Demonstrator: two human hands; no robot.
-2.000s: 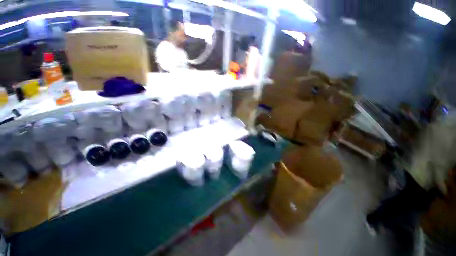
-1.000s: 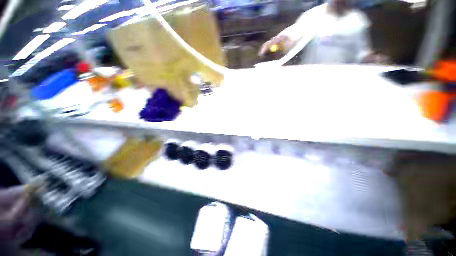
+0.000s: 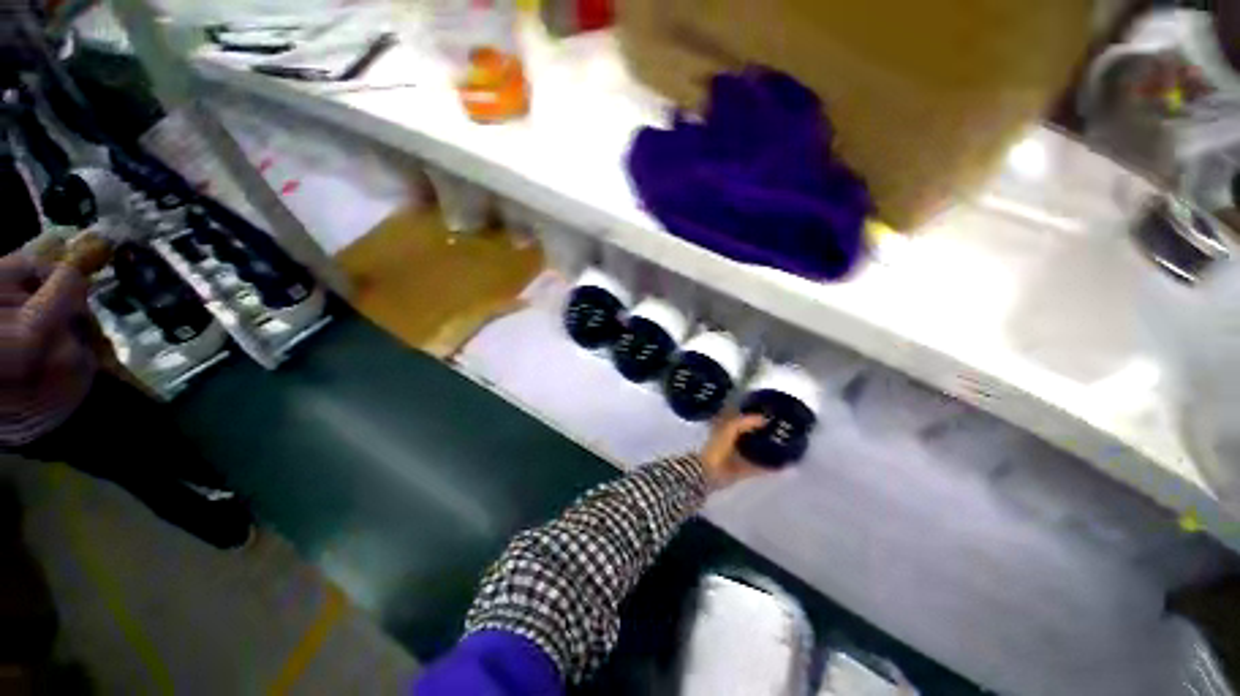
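Four white security cameras with glossy black balls stand in a slanting row on the white-lined lower shelf; one is at the row's far end (image 3: 594, 313). My left hand (image 3: 729, 454), bare below a checked cuff and purple sleeve, holds the nearest camera (image 3: 779, 426) by its black ball. The thumb shows on the ball's left side; the other fingers are mostly hidden. That camera is still in line with the row. A bagged unit (image 3: 745, 642) with a white top lies on the green bench, beside another cut off by the bottom edge. My right hand is not in view.
The upper shelf (image 3: 544, 190) overhangs the row, with a purple cloth (image 3: 755, 177), a carton (image 3: 870, 82) and an orange-and-white can (image 3: 492, 84). Brown cardboard (image 3: 435, 279) lies on the lower shelf. At left, a person's hand (image 3: 61, 272) is by trays of cameras (image 3: 225, 265).
The view has moved closer to the row and the upper shelf. My left arm has come into view and my hand is now on the nearest camera.
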